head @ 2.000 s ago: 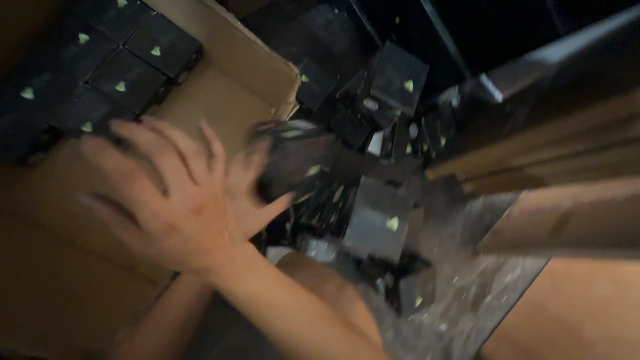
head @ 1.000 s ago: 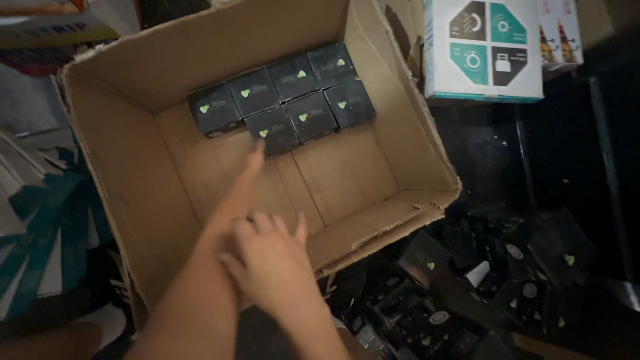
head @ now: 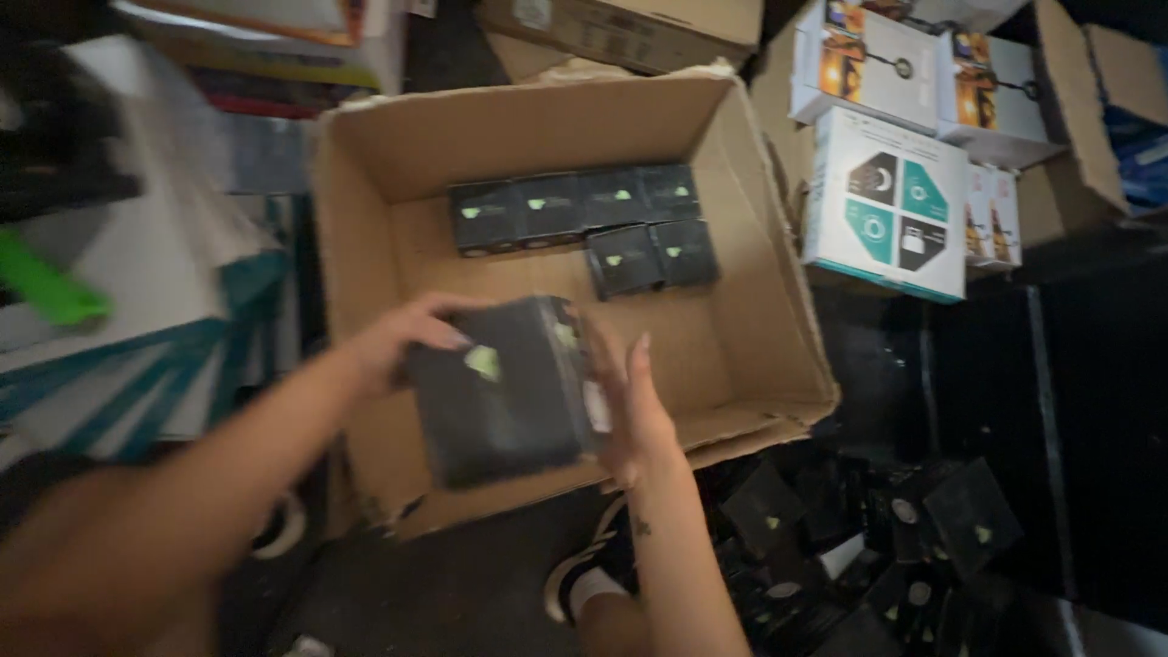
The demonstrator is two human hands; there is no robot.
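Note:
Between both hands I hold a black box with a small green mark [head: 511, 401], above the near part of an open cardboard carton [head: 547, 123]. My left hand [head: 415, 342] grips its left side, thumb on the upper face. My right hand [head: 634, 411] presses against its right side, partly blurred. Farther back inside the carton, small black boxes with green marks [head: 552, 208] stand side by side in a back row, with a shorter row touching it in front on the right.
A pile of similar black boxes [head: 972, 520] lies below right of the carton. White printed boxes [head: 890, 196] stand at the upper right. Another cardboard box [head: 620, 32] is behind. Teal-and-white packaging [head: 137, 274] is on the left. My shoe [head: 584, 566] is below the carton.
Both hands now hold a black box; one second ago one hand reached to the small boxes in the carton and the other was nearer its front edge. The front row has one fewer box at its left.

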